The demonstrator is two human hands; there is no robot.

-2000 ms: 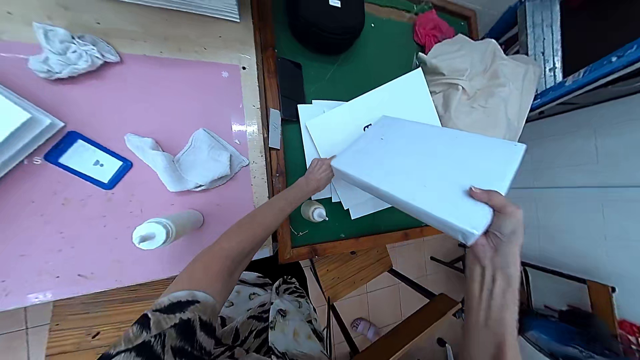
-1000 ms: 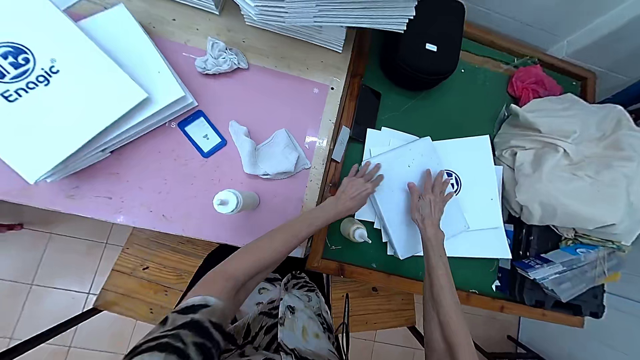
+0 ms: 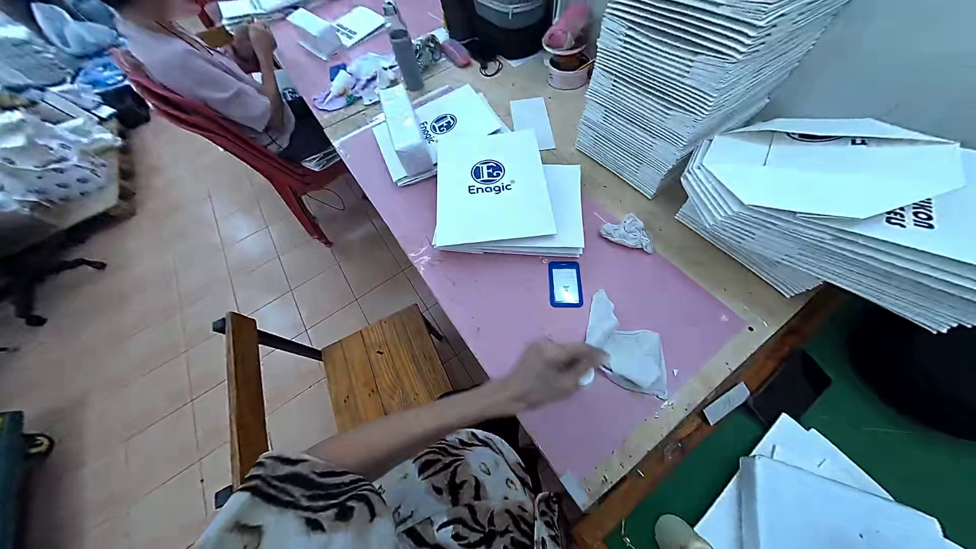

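My left hand [image 3: 553,371], blurred and with fingers curled, is over the pink mat [image 3: 496,305] beside a crumpled white cloth [image 3: 639,358]. A small white round piece shows at its fingertips; what the hand holds, if anything, is unclear. My right hand is out of view. At the lower right, a white box-like cover [image 3: 831,507] lies on white sheets on the green surface [image 3: 862,412]. The rounded beige end of what looks like a bottle [image 3: 677,531] is beside them, cut by the frame edge. A blue-framed card [image 3: 565,284] lies above the cloth.
White printed folders [image 3: 496,191] lie on the mat, with a second crumpled cloth [image 3: 627,232] nearby. Tall stacks of white folded card [image 3: 663,99] stand at the back right. A wooden chair [image 3: 385,366] is at the left; beyond, a co-worker sits on a red chair [image 3: 221,145].
My left hand has left the white cover on the green surface and is over the pink mat. My right hand has gone out of view. The view has swung left.
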